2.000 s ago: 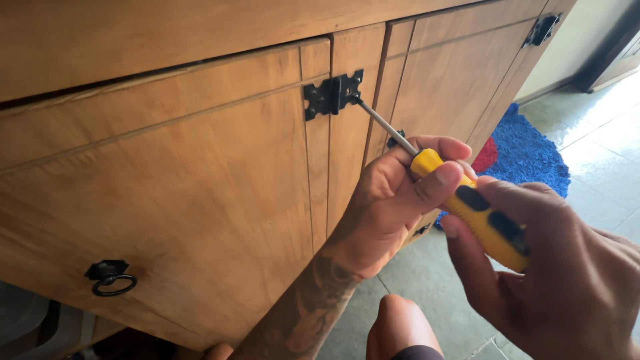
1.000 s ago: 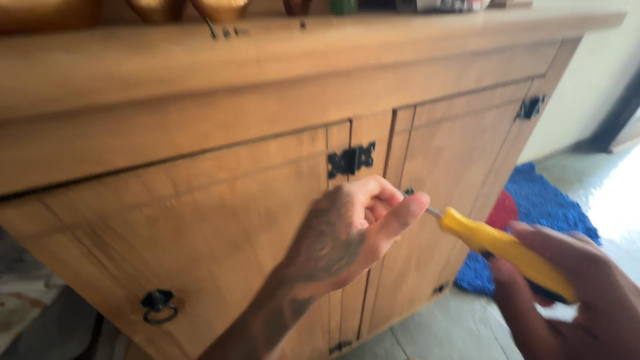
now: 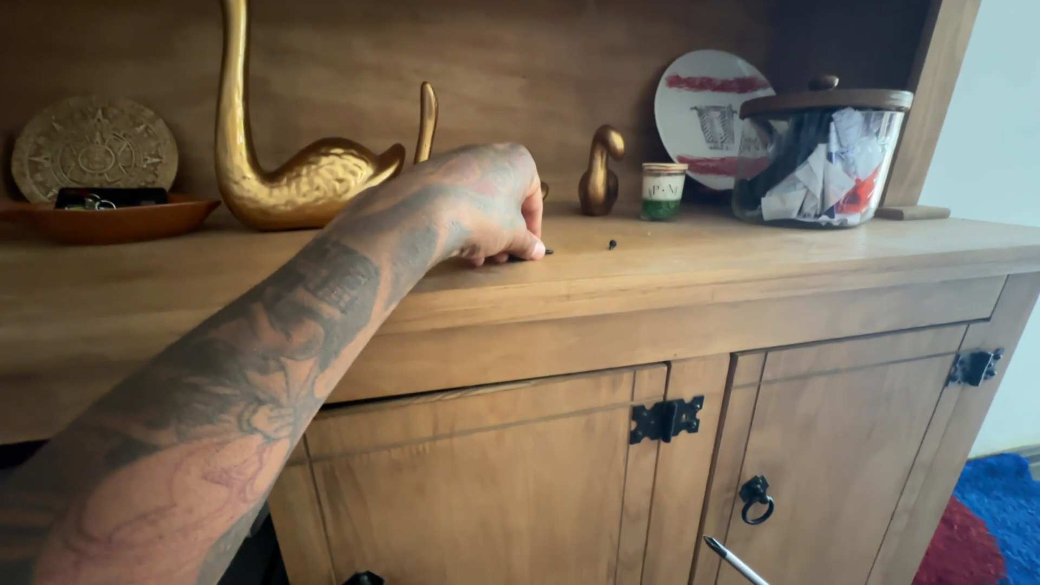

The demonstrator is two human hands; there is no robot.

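My left hand reaches onto the top of a wooden cabinet, its fingertips pinched down at the surface beside a small dark screw; whether they grip anything is hidden. Another small black screw lies a little to the right. Below, a black metal hinge joins the left door to the frame, and a black ring pull hangs on the right door. The screwdriver's shaft enters at the bottom edge, tip pointing up and left. My right hand is out of view.
Along the back stand a gold swan figure, a smaller bird figure, a small candle jar, a decorated plate and a lidded glass jar of papers. A terracotta dish sits left. A blue and red rug lies at lower right.
My left hand has moved from beside the screwdriver up to the cabinet top. The screwdriver has left the hinge, and my right hand has gone out of view. The view has tilted up.
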